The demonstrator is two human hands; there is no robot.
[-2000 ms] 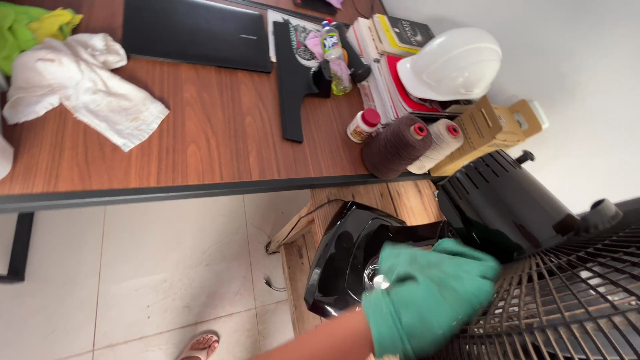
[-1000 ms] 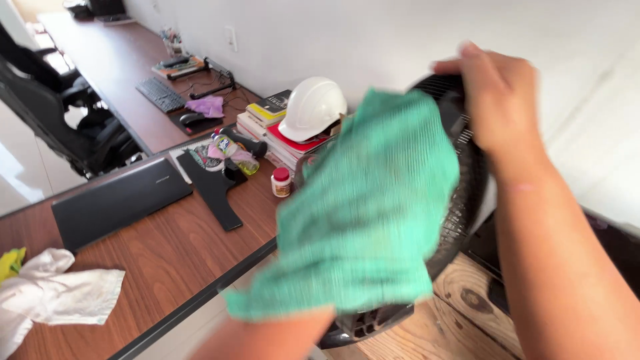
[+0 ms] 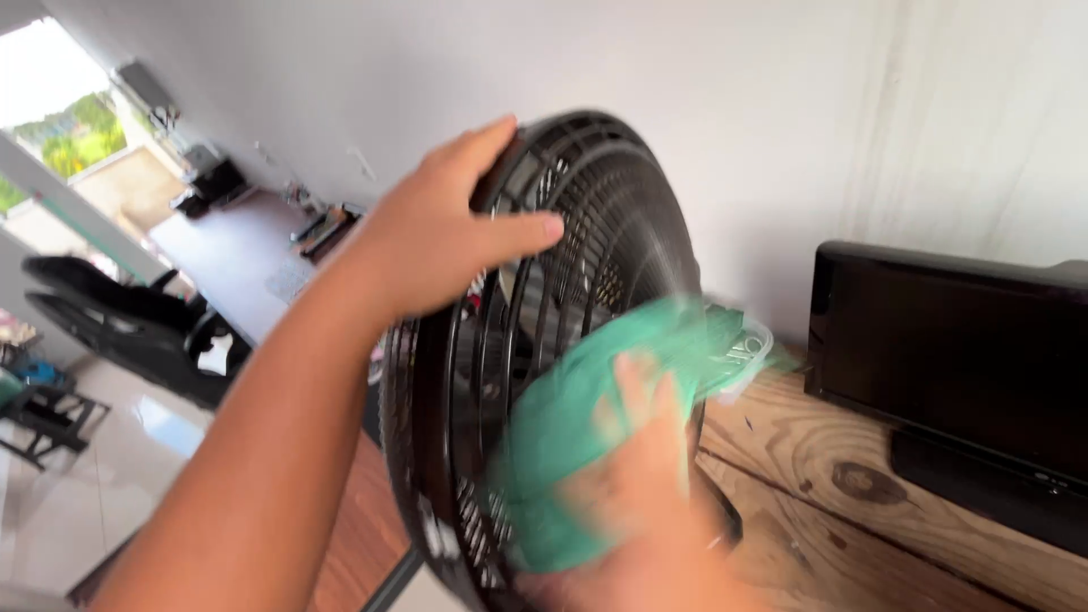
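Observation:
A black fan with a round slatted grille (image 3: 586, 229) stands in the middle, tilted. My left hand (image 3: 463, 217) grips the upper left of its rim, thumb lying over the front slats and fingers partly hidden behind the edge. Against the lower right of the grille, my right hand (image 3: 637, 442) presses a green cloth (image 3: 561, 425); both are blurred by motion. The cloth covers part of the slats, and some of the right fingers are hard to make out.
A black monitor (image 3: 952, 340) stands on a knotty wooden surface (image 3: 790, 476) at the right, near the wall. Behind the fan at the left are a long desk (image 3: 229, 246) and a black office chair (image 3: 144, 323). A clear plastic item (image 3: 752, 348) lies beyond the cloth.
The green cloth was in my left hand a second ago and is now in my right. My left hand now holds the fan rim, which my right hand gripped before. The view has swung widely.

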